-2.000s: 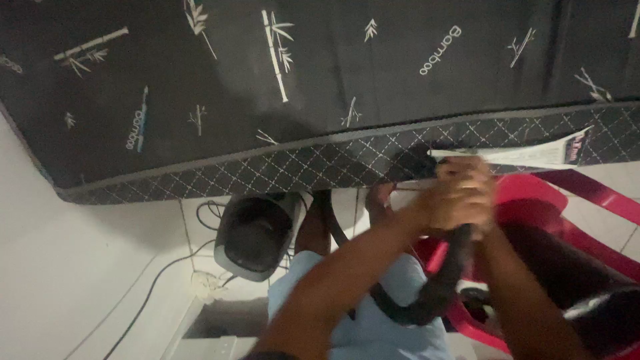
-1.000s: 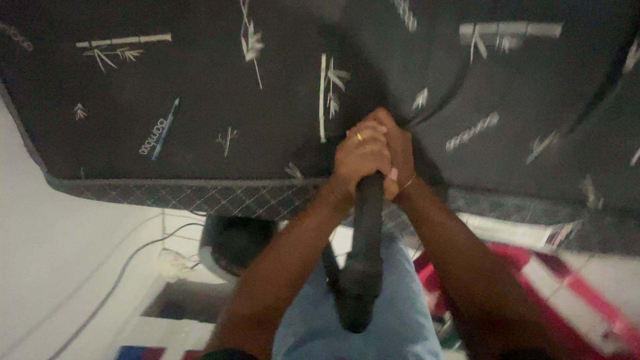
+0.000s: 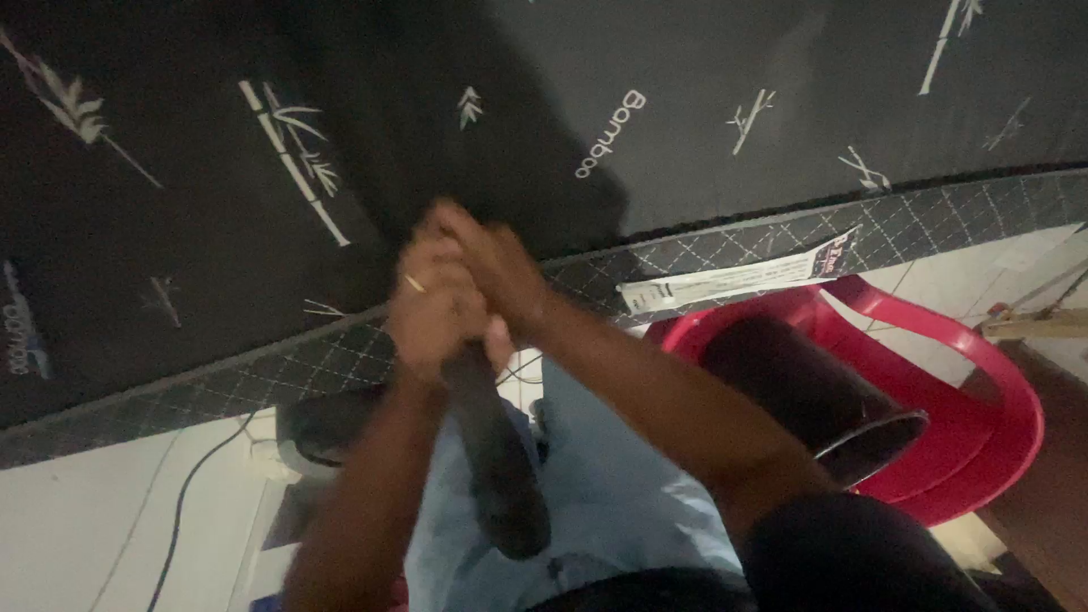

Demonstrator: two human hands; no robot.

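Note:
My left hand, with a ring on one finger, and my right hand are clasped together over the front edge of a dark mattress. Both grip one end of a long dark bundle that looks like twisted cloth. Its thick lower part hangs from the hands towards my body, in front of my light blue lower garment. The mattress has a pale bamboo print and a quilted side band, with a white label on it. Blur and overlap hide parts of my fingers and the gripped end.
To the right stands a red plastic chair with a dark bucket-like container on it. A dark device sits below the mattress edge at left, beside a black cable. A pale wall or panel lies at lower left.
Both hands, still gripping the dark bundle, were at the mattress edge near the label two seconds ago, then farther in over its top, and are now back near the edge. The view has shifted and tilted.

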